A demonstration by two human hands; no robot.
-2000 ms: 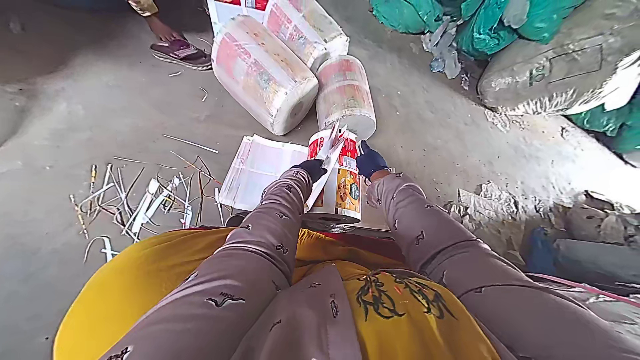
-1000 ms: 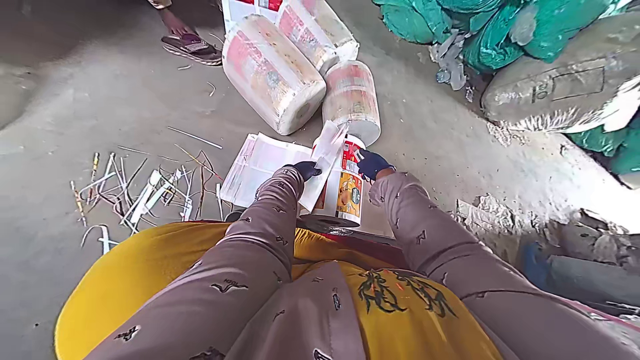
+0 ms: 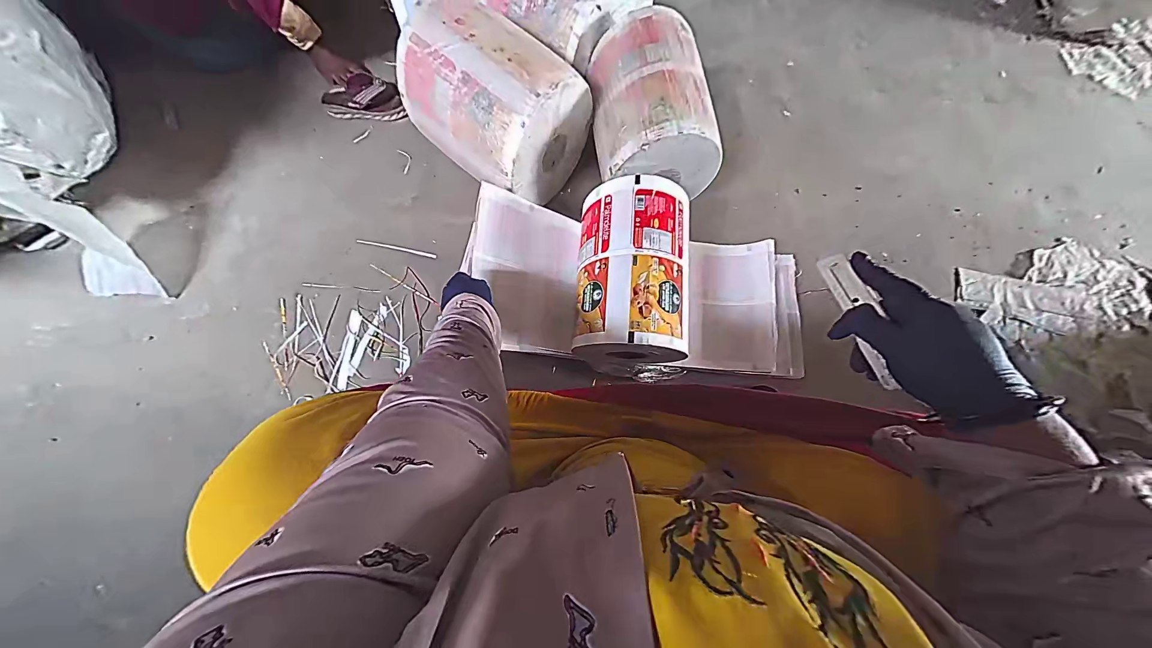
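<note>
A printed film roll (image 3: pixel 633 270) in red, yellow and white rests across a stack of pale folded sheets (image 3: pixel 531 270). My left hand (image 3: pixel 467 289), in a dark blue glove, is at the left edge of the sheets; its fingers are mostly hidden by the sleeve and wrist. To the right of the stack, my right hand (image 3: pixel 927 346), in a dark glove, has its thumb and fingers around a flat white tool (image 3: pixel 846 283), perhaps a cutter. The tool's exact kind is unclear.
Wrapped rolls (image 3: pixel 490 99) lie beyond the printed roll, one (image 3: pixel 655 99) close to its far end. Thin strips and sticks (image 3: pixel 351 337) litter the floor at left. Another person's sandalled foot (image 3: pixel 364 94) is at upper left, near a white sack (image 3: pixel 54 99). Crumpled scraps (image 3: pixel 1071 292) lie right.
My right hand has moved right, away from the printed roll, and now has the white tool. My left hand has moved to the sheets' left edge. The raised sheet now lies down.
</note>
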